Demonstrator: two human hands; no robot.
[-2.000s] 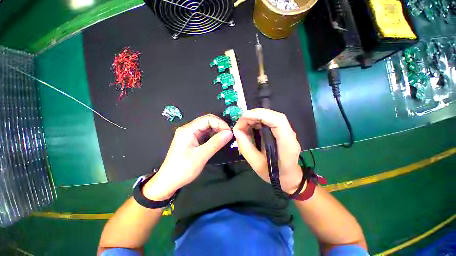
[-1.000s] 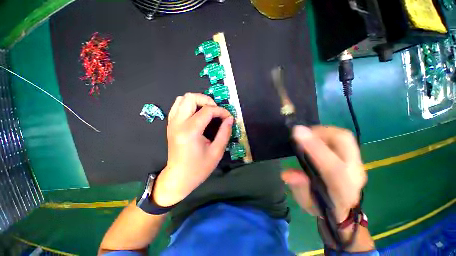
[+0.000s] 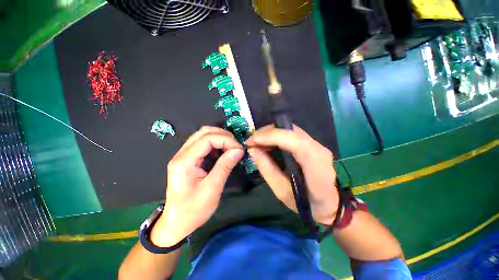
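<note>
Several green circuit boards (image 3: 222, 84) sit in a row along the left edge of a pale strip (image 3: 238, 87) on the black mat. My left hand (image 3: 203, 178) and my right hand (image 3: 298, 169) meet at the lower part of the row, thumbs and fingertips pinched close together. What lies between the fingertips is too small to tell. A soldering iron (image 3: 283, 112) rests in my right hand, its tip pointing away towards the back. A pile of red wires (image 3: 104, 82) and one loose green board (image 3: 162, 129) lie left of the strip.
A solder wire (image 3: 60, 121) reaches in from the left. A fan (image 3: 169, 12) and a brown-yellow cup (image 3: 283, 10) stand at the back. A black soldering station (image 3: 372, 27) with a yellow sponge (image 3: 436, 9) and a clear tray of boards (image 3: 465, 71) are at right. Clear trays (image 3: 19, 180) stand at left.
My right hand was out to the right with the iron a second ago. It has come back left, and its fingertips are again beside my left fingertips. The camera view has shifted a little.
</note>
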